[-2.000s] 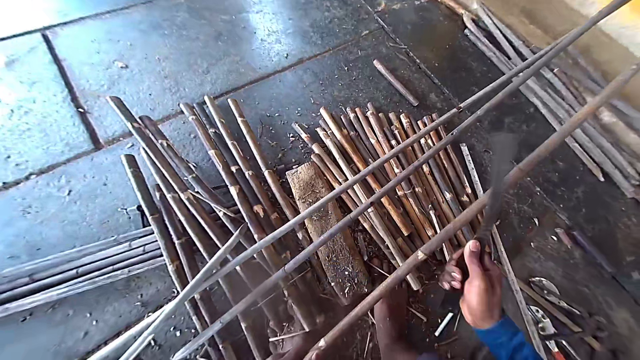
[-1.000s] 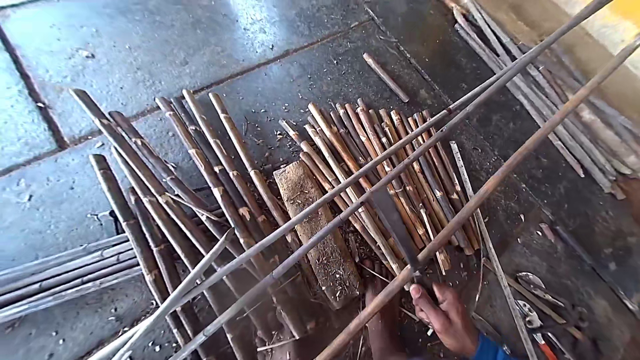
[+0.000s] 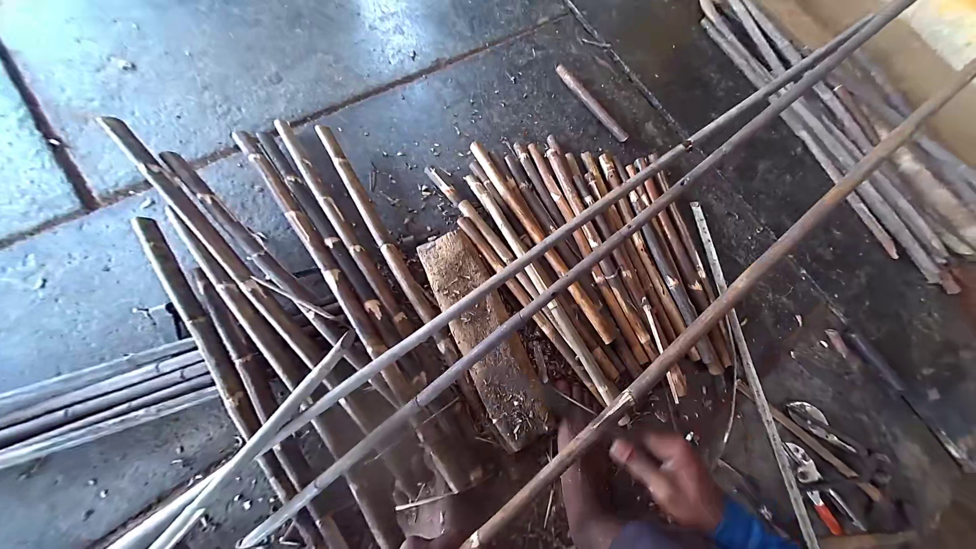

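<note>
My right hand [image 3: 675, 476], blurred and in a blue sleeve, is low right of centre, beside a long brown pole [image 3: 709, 313]. Whether it holds anything is unclear; no knife blade shows. What seems to be my left hand [image 3: 442, 530] is dim and blurred at the bottom edge near that pole's lower end; its grip cannot be made out. Two long grey poles [image 3: 526, 313] cross the view diagonally. Beneath them lie a rough wooden block [image 3: 488, 351] with chips on it, short cut sticks [image 3: 579, 252] to its right and longer cane pieces [image 3: 305, 229] to its left.
A bare foot [image 3: 587, 488] is beside the block. Pliers-like tools [image 3: 820, 488], one with a red handle, lie at lower right near a thin pale strip [image 3: 755, 366]. More poles [image 3: 846, 145] lie by the wall at upper right, others [image 3: 99, 396] at left. One stick [image 3: 591, 103] lies apart.
A second ago my right hand held a large knife, its blade over the brown pole and short sticks. That blade is out of sight now, and the hand is blurred beside the pole.
</note>
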